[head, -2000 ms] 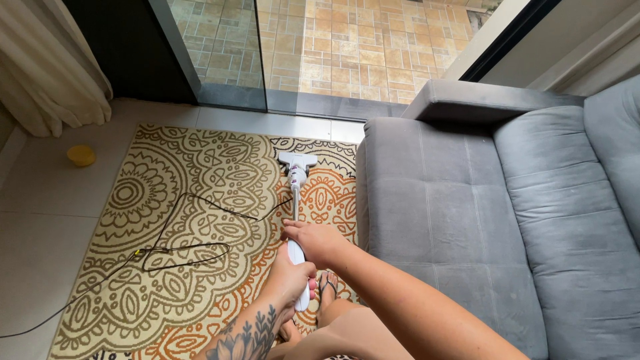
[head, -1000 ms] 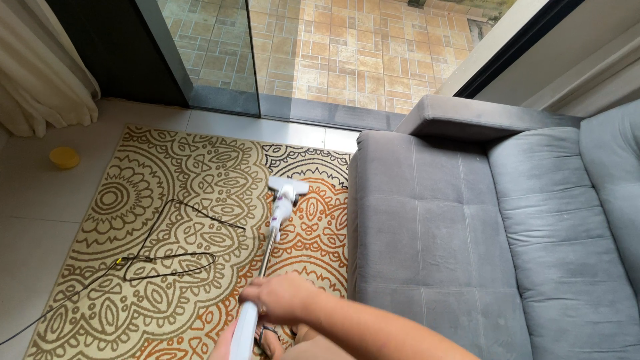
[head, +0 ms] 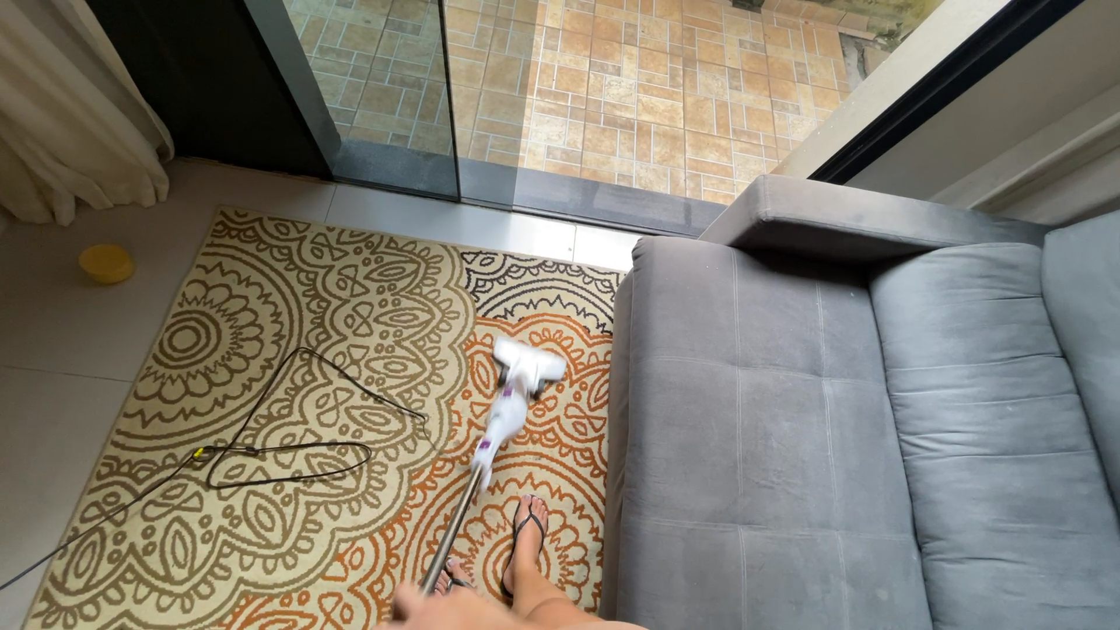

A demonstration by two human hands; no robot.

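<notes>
A stick vacuum cleaner with a white floor head (head: 528, 363) and a metal tube (head: 453, 530) leans over the patterned rug (head: 289, 315), its head on the orange part beside the sofa. At the bottom edge, my right hand (head: 446, 608), blurred and partly cut off, is closed around the tube's lower visible end. The vacuum's body and my left hand are out of view. My feet in black flip-flops (head: 528, 525) stand on the rug, just right of the tube.
A black power cord (head: 289, 448) lies looped on the rug and runs off left. The grey sofa (head: 752, 437) borders the rug on the right. A yellow bowl (head: 107, 263) sits on the floor tiles near a curtain (head: 79, 114). Beyond the rug is a glass sliding door (head: 385, 96).
The vacuum head has been drawn back toward me from near the rug's far edge. My left hand, seen on the white handle two seconds ago, has left the view.
</notes>
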